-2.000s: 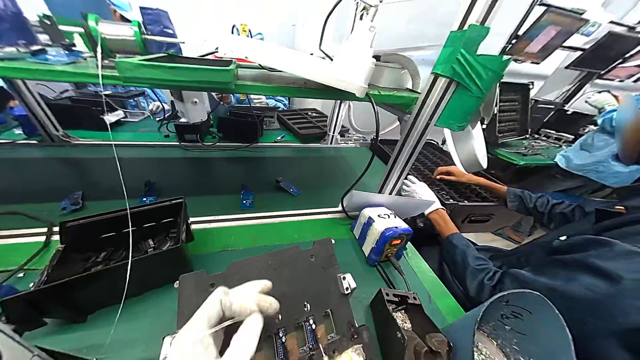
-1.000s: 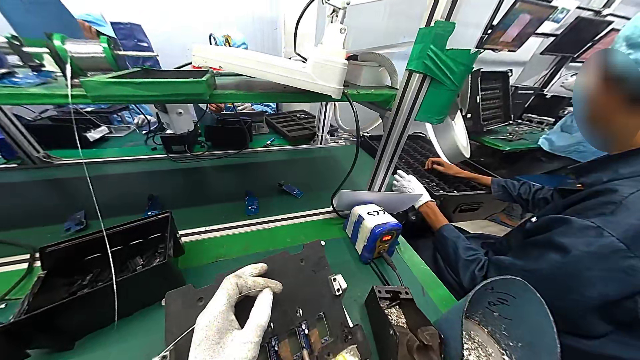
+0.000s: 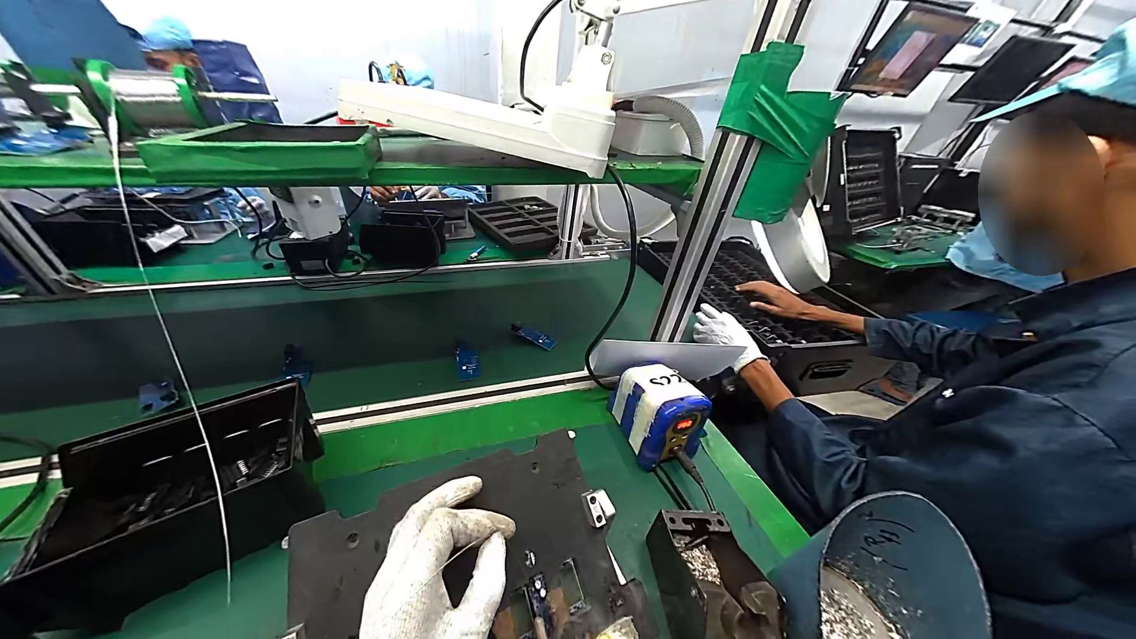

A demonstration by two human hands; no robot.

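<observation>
My left hand (image 3: pixel 439 559), in a whitish knitted glove, is over a dark fixture plate (image 3: pixel 532 479) at the bottom centre. Its thumb and forefinger pinch a thin wire, probably solder, of which only a short piece shows. Just right of the fingers, small blue circuit boards (image 3: pixel 538 596) sit in openings of the plate. A thin tip, perhaps of a soldering iron, shows beside them at the bottom edge. My right hand cannot be made out. A small metal block (image 3: pixel 599 508) lies at the plate's right edge.
A black bin of parts (image 3: pixel 177 524) stands left. To the right are a blue soldering station (image 3: pixel 661 417), a black holder (image 3: pixel 688 550) and a cup with metal bits (image 3: pixel 887 568). Solder wire hangs from a spool (image 3: pixel 146 99). A co-worker's gloved hand (image 3: pixel 728 335) is at a black tray.
The thumb and forefinger of my left hand remain together above the plate. The co-worker's head has come into view at the right as the view shifted.
</observation>
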